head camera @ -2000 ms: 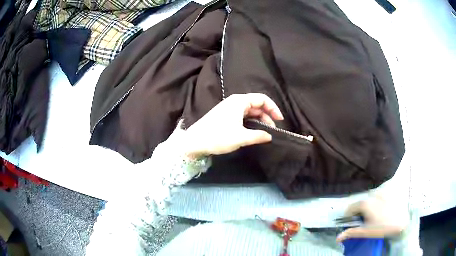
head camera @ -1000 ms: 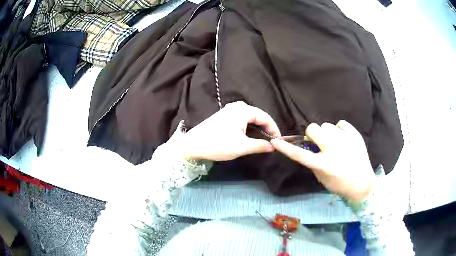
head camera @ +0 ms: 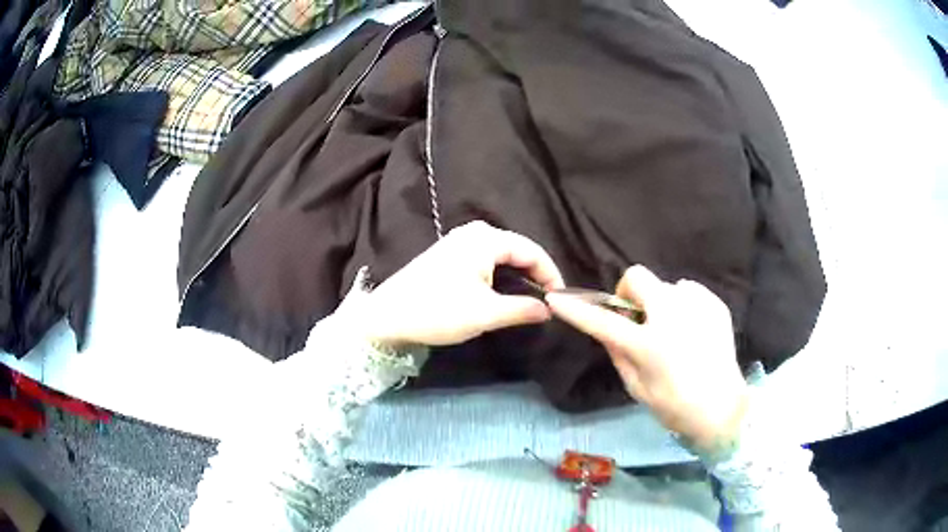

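A dark brown jacket lies spread on the white table, its front zipper open in two pale lines of teeth. My left hand pinches the jacket's edge near the lower end of the zipper between thumb and fingers. My right hand holds small silver thread snips, with the blades pointing left at the pinched spot. The two hands meet there. The zipper end is mostly hidden by my fingers.
A beige tartan garment with dark navy edges lies at the upper left. A dark puffy garment lies at the far left. The table's curved edge is near me, above grey speckled floor. A red-orange lanyard piece hangs at my front.
My right hand came up from the lower right with the snips to meet my left hand at the zipper end. Both hands and the jacket have since shifted slightly left in view.
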